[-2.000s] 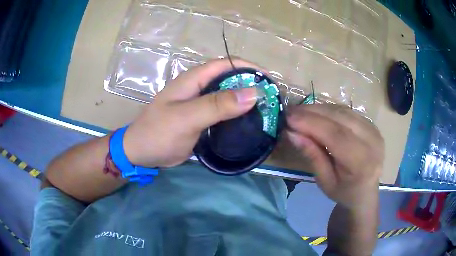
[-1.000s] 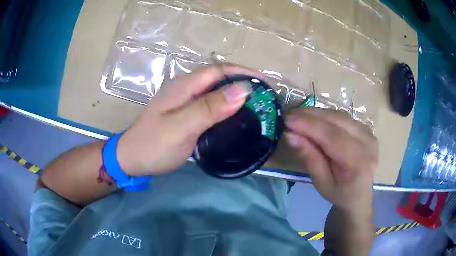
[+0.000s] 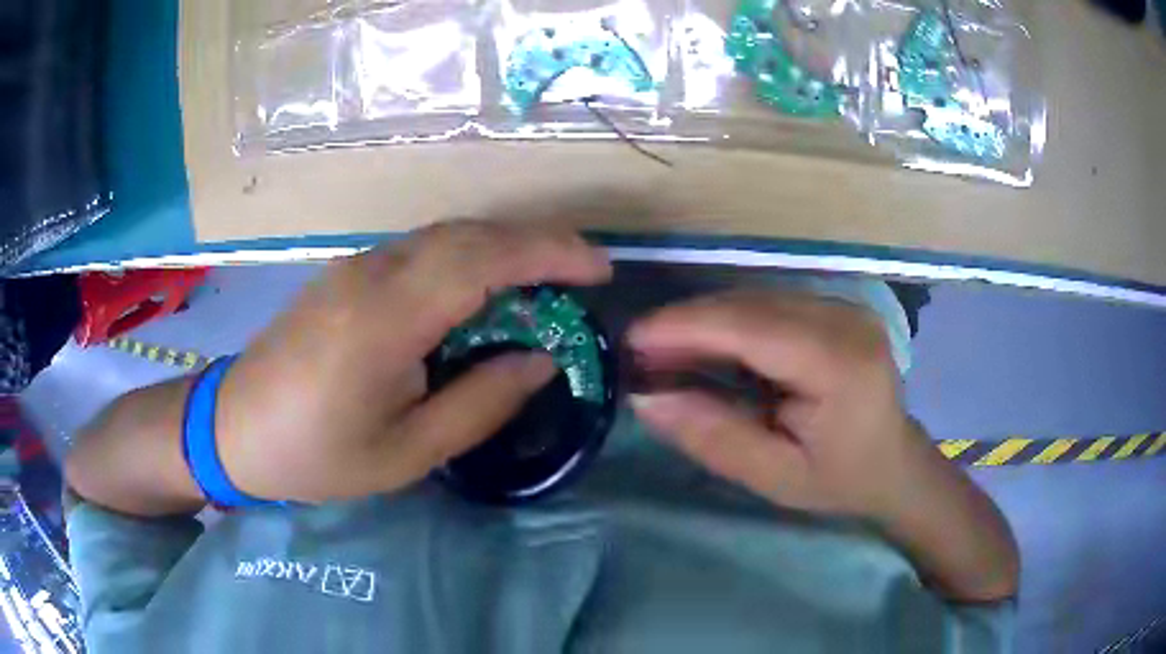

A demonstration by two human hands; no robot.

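Observation:
My left hand (image 3: 371, 364) holds a round black housing (image 3: 531, 447) in front of the uniform, below the bench edge. A green crescent circuit board (image 3: 578, 339) lies inside the housing along its upper right rim, and my left thumb rests on it. My right hand (image 3: 780, 396) is at the housing's right side, with its thumb and index fingertips near the rim. Whether it pinches anything is too blurred to tell.
A clear blister tray (image 3: 422, 77) lies on the cardboard sheet (image 3: 486, 192) and holds three green crescent boards, one (image 3: 582, 64) with a dark wire lead. The white bench edge (image 3: 818, 262) runs across above my hands. Red plastic (image 3: 128, 300) and striped tape are on the floor.
The view has shifted, so the tray now shows at the top with its boards uncovered. My hands and the housing are now below the bench edge, over the uniform. My left hand still holds the housing.

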